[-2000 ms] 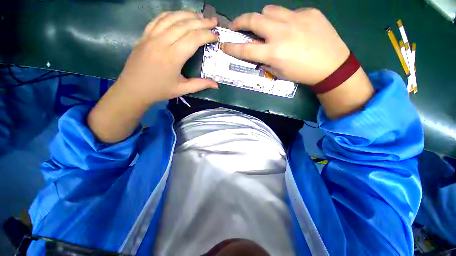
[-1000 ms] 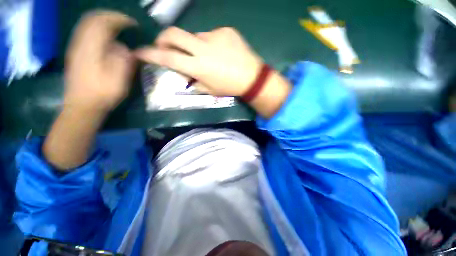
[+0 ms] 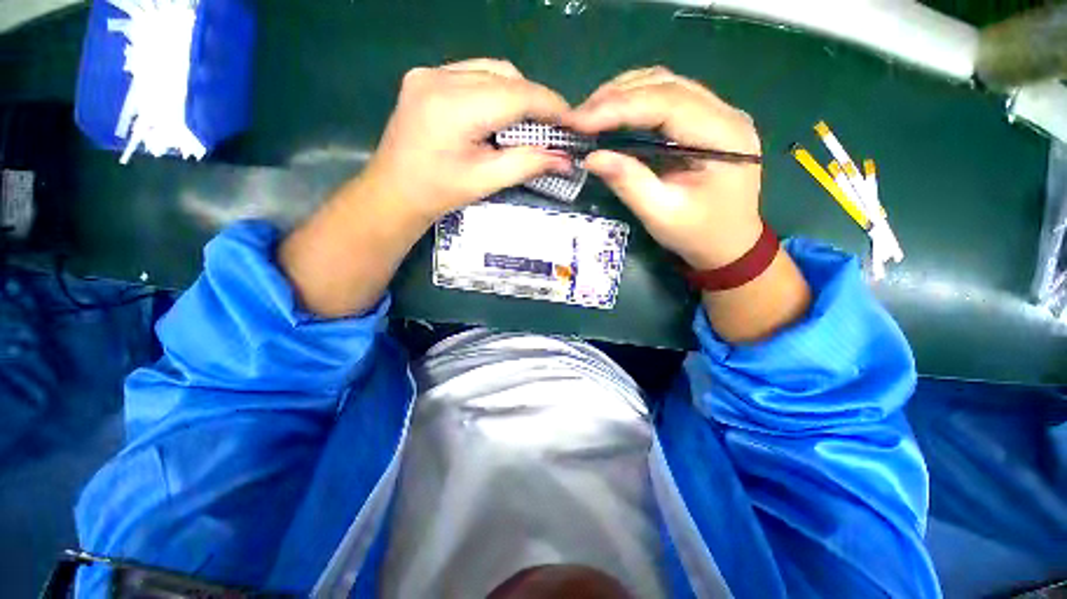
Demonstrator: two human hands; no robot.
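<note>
The phone mid-frame (image 3: 532,254), silvery-white with a small orange part, lies flat on the dark green mat in front of me, with neither hand on it. Just beyond it, my left hand (image 3: 468,135) holds a white sheet with rows of dark dots (image 3: 550,140), bent between thumb and fingers. My right hand (image 3: 685,158) holds thin dark tweezers (image 3: 720,153), their shaft pointing right; their tip is hidden at the fingers. The right fingertips meet the sheet's right end. Whether a sticker is between them cannot be told.
Several flex cables (image 3: 848,187), white with orange-yellow ends, lie fanned at the right. A blue bin (image 3: 225,82) heaped with white strips (image 3: 160,82) stands at the far left. A white rail (image 3: 866,33) curves along the back. Shiny clear plastic (image 3: 1053,263) is at the right edge.
Both hands have left the phone mid-frame, which now lies uncovered. The dotted sheet is now in my left hand, and the tweezers show in my right. The view has shifted, bringing the bin fully into sight.
</note>
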